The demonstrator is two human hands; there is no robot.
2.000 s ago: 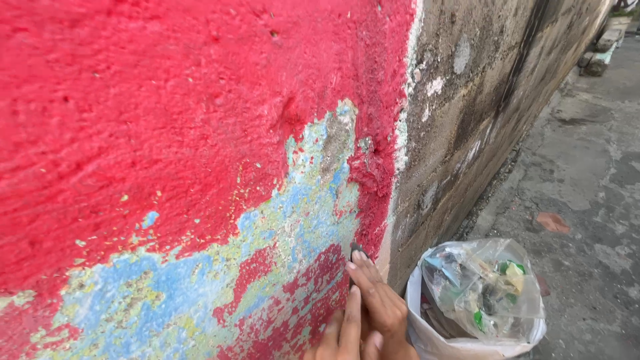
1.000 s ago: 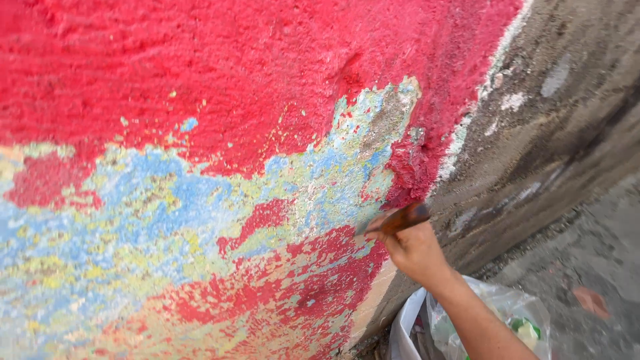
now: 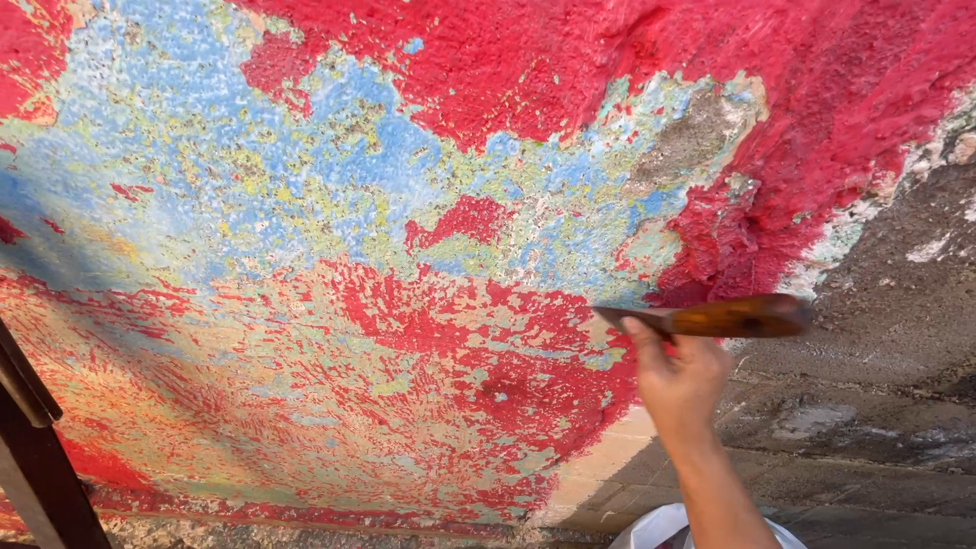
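My right hand (image 3: pixel 682 374) grips a paint scraper (image 3: pixel 736 316) by its metal blade, with the brown wooden handle pointing right. The blade's tip meets the painted wall (image 3: pixel 473 358), where red paint lies over patches of blue, green, yellow and beige. Just above the scraper is a rough, raised lump of red paint (image 3: pixel 717 244). Bare grey-brown plaster (image 3: pixel 679 145) shows higher up inside the flaked patch. My left hand is out of the frame.
A white plastic bag (image 3: pixel 656 526) stands below my forearm, partly cut off by the frame. To the right runs an unpainted block wall (image 3: pixel 862 374). A dark brown post or leg (image 3: pixel 46 465) rises at the lower left, close to the painted wall.
Two seconds ago both hands were together low on the wall; now only the right one is in view, holding the scraper. The view has swung left and tilted.
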